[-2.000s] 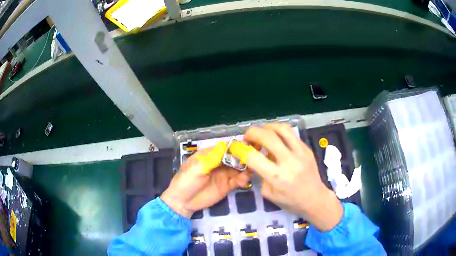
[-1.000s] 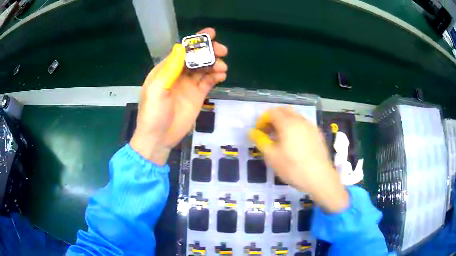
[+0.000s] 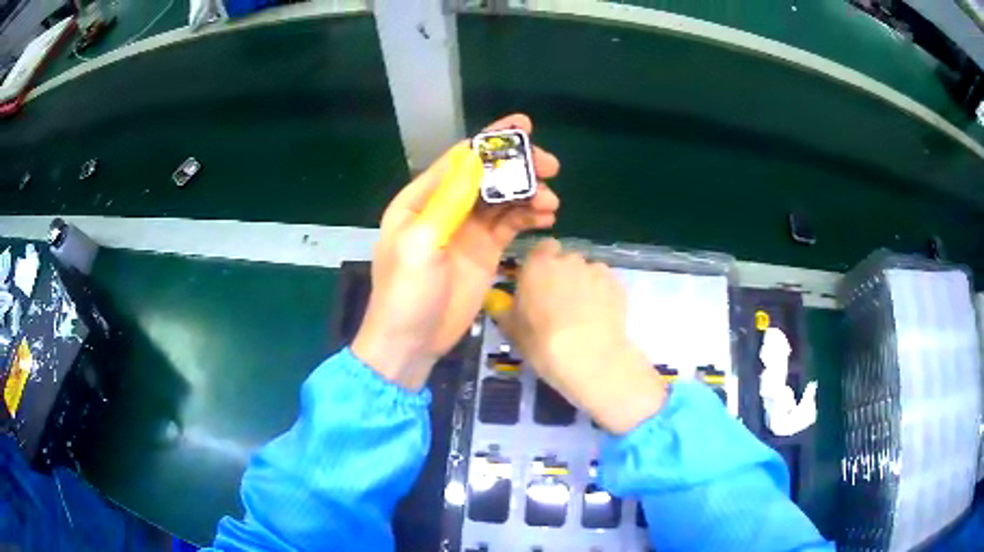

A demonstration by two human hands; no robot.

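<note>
My left hand (image 3: 437, 232), with a yellow finger cot on the thumb, holds a silver-rimmed watch housing (image 3: 505, 166) above the tray's far edge, its open side with the electronics facing up. My right hand (image 3: 572, 323) is low over the upper left part of the blister tray (image 3: 680, 307); its yellow-cotted fingertip is at the tray's left side, and whether it grips a screen is hidden. Black display screens (image 3: 499, 401) with orange and black flex cables lie in rows in the tray.
The foam tray (image 3: 791, 453) under the blister tray bears a white crumpled tissue (image 3: 786, 383) and a small yellow cap (image 3: 763, 320). Stacked blister trays (image 3: 930, 399) stand at right, a shiny black bulk (image 3: 65, 356) at left. Units (image 3: 801, 228) lie on the belt behind the metal rail and post (image 3: 419, 81).
Over two seconds, my hands part; my left hand keeps the housing and raises it. In the last second, my right hand has moved to the tray's upper left. The view has shifted.
</note>
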